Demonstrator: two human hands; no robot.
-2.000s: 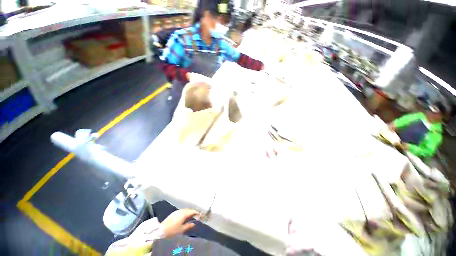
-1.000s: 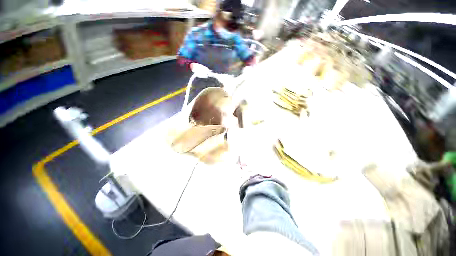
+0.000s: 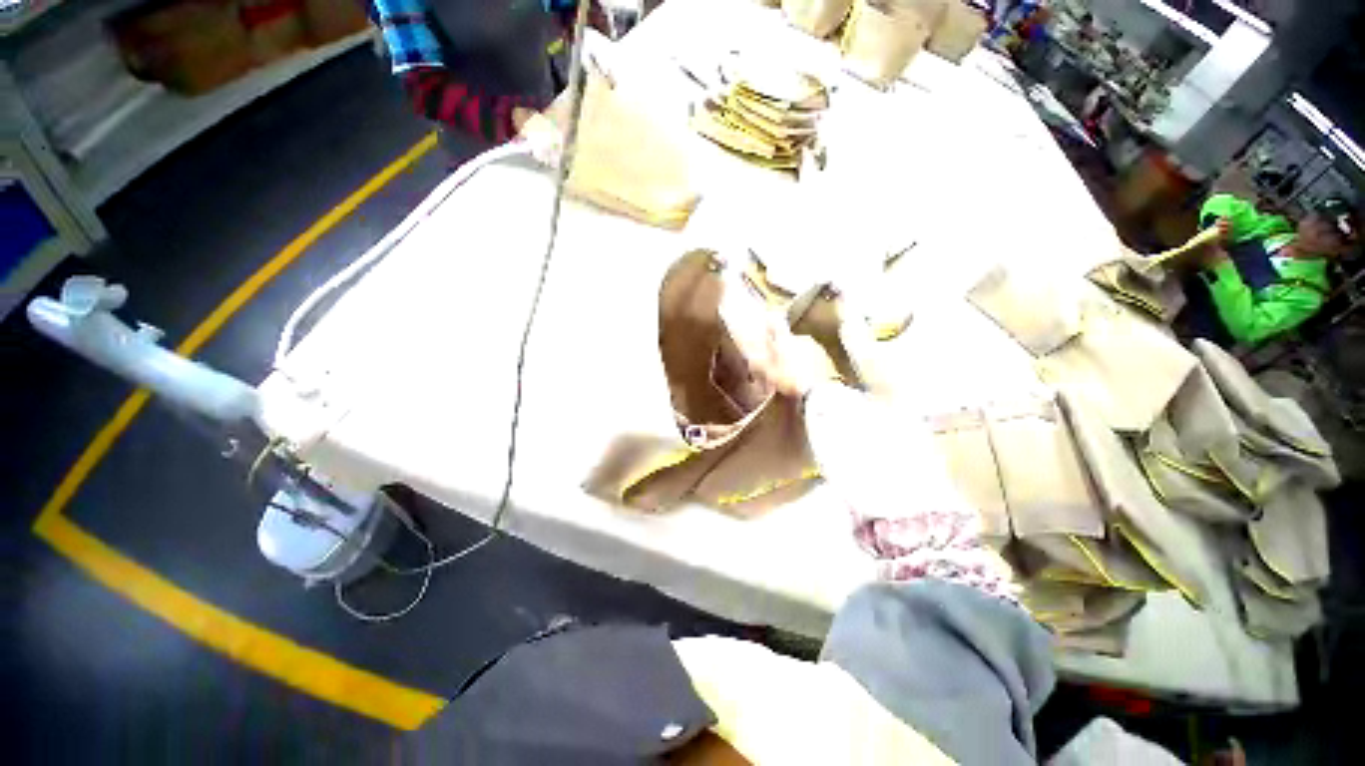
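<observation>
A beige bag body (image 3: 749,467) lies tilted on the white-covered table (image 3: 434,359), its mouth open and its brown lining (image 3: 693,337) showing. My right hand (image 3: 771,352) reaches over the bag's right edge from the lower right, behind a patterned cuff and grey-blue sleeve. The hand is washed out by glare, so its fingers and grip cannot be made out. My left hand is not in view.
Beige bag bodies (image 3: 1115,434) crowd the table's right end; a flat pile (image 3: 764,117) lies further up. Another person's hand (image 3: 536,132) is beside an upright bag (image 3: 629,157). A cord (image 3: 527,329) crosses the near view. A white-armed device (image 3: 322,531) stands left.
My left hand, seen two seconds ago, is out of view. My right forearm, seen one second ago, now reaches the open bag. The view has shifted, showing more bags at right.
</observation>
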